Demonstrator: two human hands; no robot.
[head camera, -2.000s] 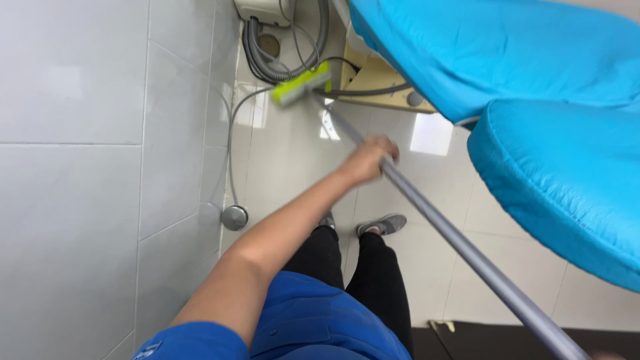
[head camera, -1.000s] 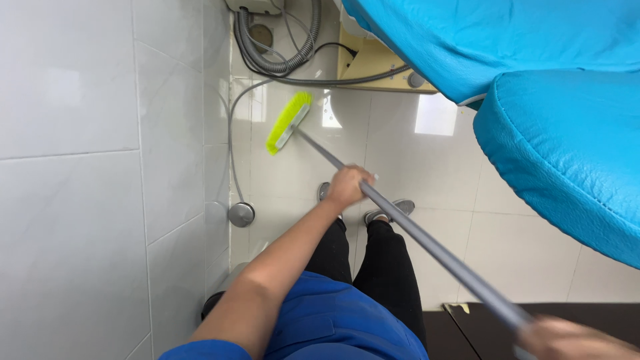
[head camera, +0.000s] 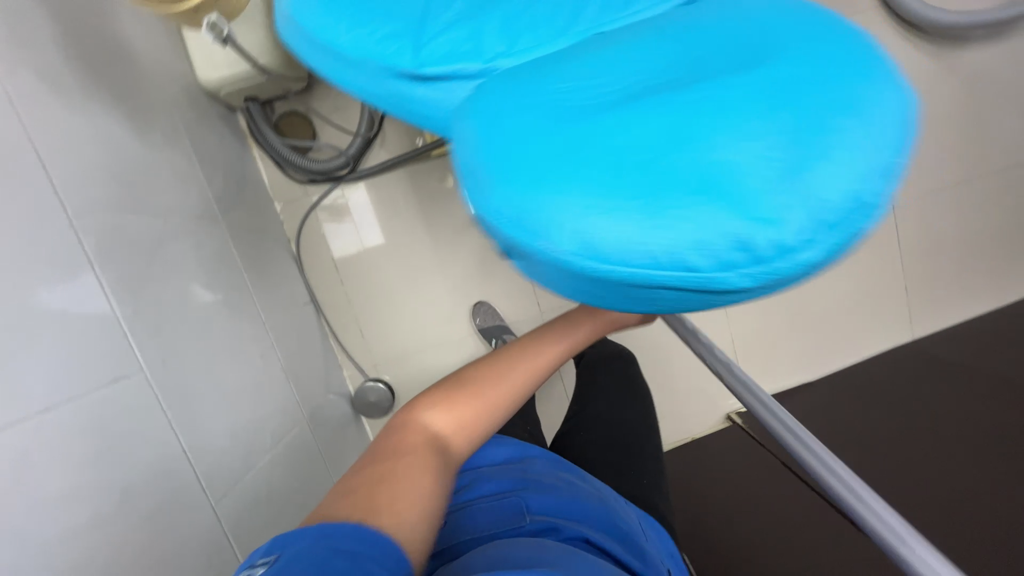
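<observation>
The grey pole (head camera: 800, 440) of a broom runs from beneath the blue padded cover to the lower right corner. My left hand (head camera: 628, 320) is at the pole's upper visible end, partly hidden by the rounded end of a blue covered chair cushion (head camera: 680, 168); its fingers are barely visible, though the pole comes out right beside them. The broom's head is hidden under the cushion. My right hand is out of frame.
Grey wall tiles (head camera: 120, 280) stand at left. Grey corrugated hoses (head camera: 312, 164) and a cable lead to a round metal foot pedal (head camera: 374, 398) on the floor. A dark brown surface (head camera: 896, 400) lies at lower right, a grey hose (head camera: 952, 18) at top right.
The broom's green head, on the floor by the hoses before, has gone out of sight beneath the cushion. My right hand has left the picture. The view has shifted to the right.
</observation>
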